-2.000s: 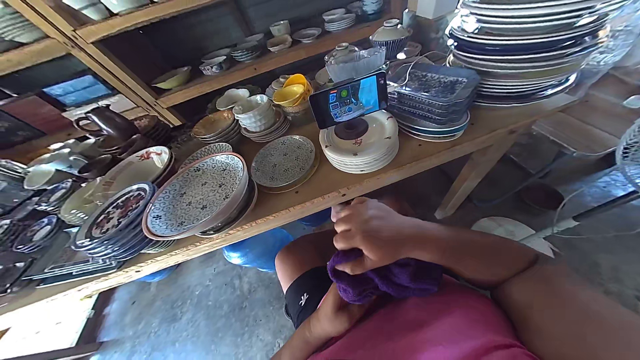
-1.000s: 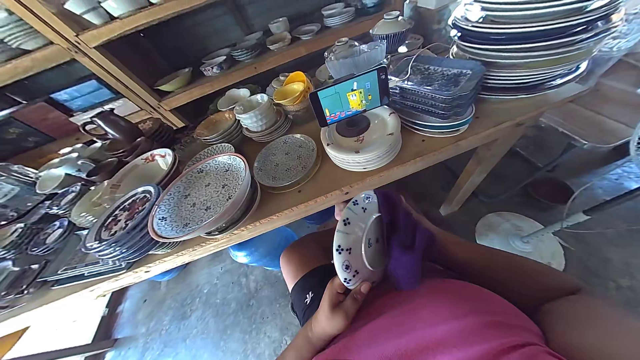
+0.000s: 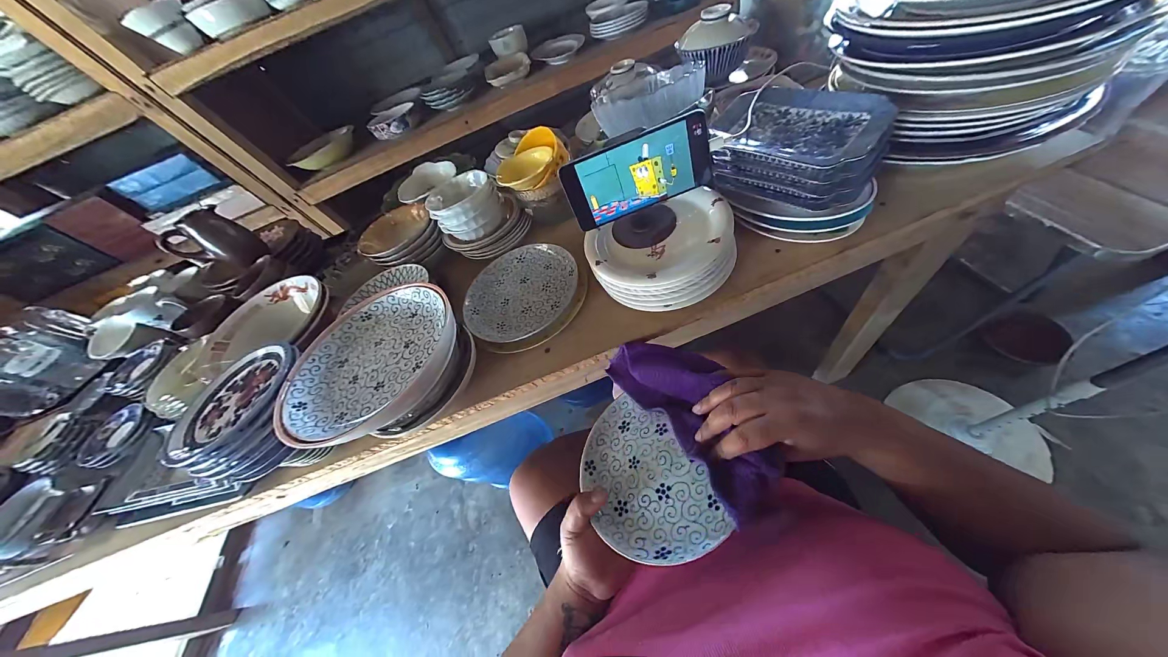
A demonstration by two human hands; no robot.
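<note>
A round white ceramic plate with blue flowers and scrolls (image 3: pixel 652 497) is tilted above my lap, its patterned face toward the camera. My left hand (image 3: pixel 589 547) grips its lower left rim, thumb over the edge. A purple cloth (image 3: pixel 671 379) covers the plate's upper right edge, and my right hand (image 3: pixel 757 415) presses it there with bent fingers. On the table beyond, a similarly patterned plate (image 3: pixel 520 292) tops a small stack. A large patterned bowl (image 3: pixel 370 365) stands left of it.
A phone playing a cartoon (image 3: pixel 639 171) leans above stacked white plates (image 3: pixel 662 265) on the wooden table (image 3: pixel 776 292). Dark square dishes (image 3: pixel 798 128) and tall stacked platters (image 3: pixel 976 91) stand right. Stacked blue-rimmed plates (image 3: pixel 233 401) are left. A fan base (image 3: pixel 967 424) is on the floor.
Two seconds ago my hands were bunched around the cloth; one second ago the plate showed its underside. Now its patterned face shows, and the cloth lies over its upper right edge.
</note>
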